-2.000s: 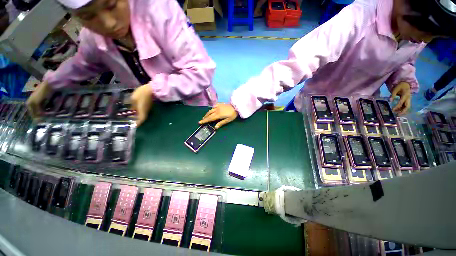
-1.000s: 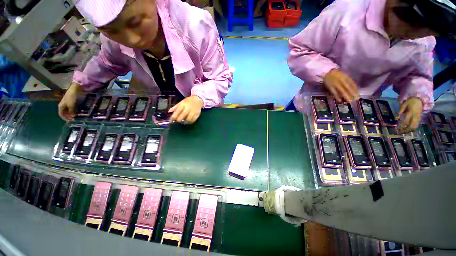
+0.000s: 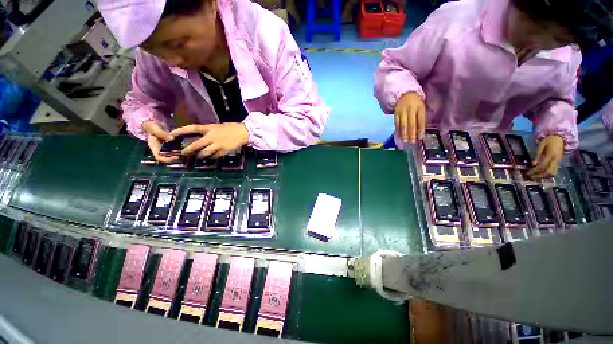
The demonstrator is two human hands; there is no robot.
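Neither of my own hands is in the picture. Nearest in front of me, a row of several pink phone half-assemblies (image 3: pixel 199 287) lies in a clear tray, their cream ends and dark windows towards me. Left of them, several dark-faced phones (image 3: pixel 62 259) stand in a clear tray. Beyond the metal strip, a blister tray (image 3: pixel 243 169) holds two rows of dark-faced phones (image 3: pixel 195 207). A white block (image 3: pixel 324 216) lies alone mid-bench. A blister tray at right holds two rows of opened phones (image 3: pixel 480 201).
A large grey bar (image 3: pixel 457 279) crosses the lower right foreground. Across the green bench (image 3: pixel 336 168), a person at left holds a dark phone (image 3: pixel 178 142) in both hands. Another person at right has both hands at the right tray. A grey machine (image 3: pixel 74 80) stands at far left.
The left person's tray has moved right along the bench, and that person now holds a phone up in both hands. The right person's hand has moved to the right tray's left corner.
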